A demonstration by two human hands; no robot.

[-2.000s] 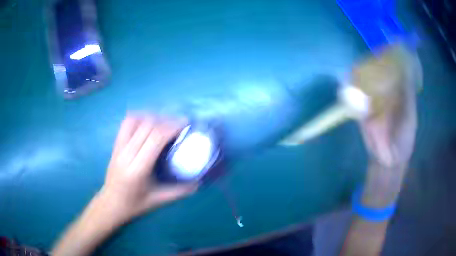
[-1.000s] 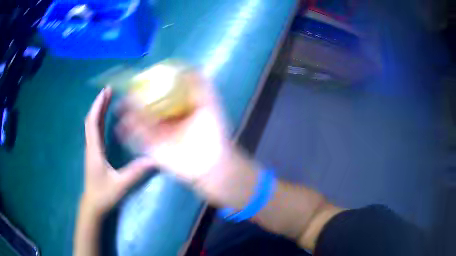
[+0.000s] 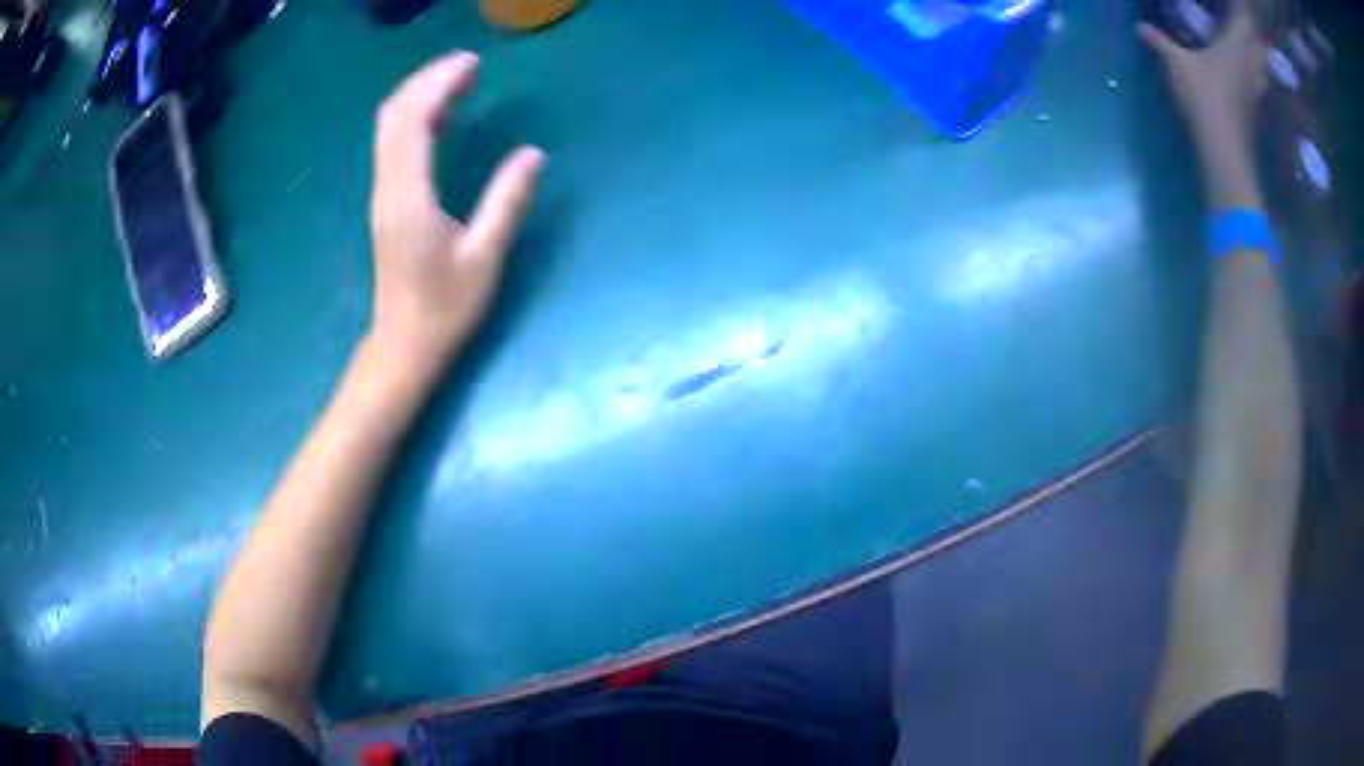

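My left hand (image 3: 437, 240) is over the green bench top (image 3: 718, 494), left of the middle, with thumb and fingers apart and nothing in it. My right hand (image 3: 1215, 68) is far out at the upper right, its wrist in a blue band. A dark piece (image 3: 1192, 18) with a paler part shows between its thumb and fingers, cut off by the top edge; whether it is gripped is unclear. An amber round thing (image 3: 528, 11), possibly the glue bottle, is cut off at the top edge.
A smartphone (image 3: 165, 232) lies at the left. Black pieces (image 3: 142, 53), possibly housings, are grouped at the upper left. A blue plastic bin (image 3: 965, 75) is at the top right. Pale round pieces (image 3: 1313, 162) show at the right edge. The bench's front edge (image 3: 898, 564) curves below.
My left hand has let go of the housing seen earliest and is empty. My right hand no longer holds the amber bottle and has moved out to the upper right. The view has swung back left.
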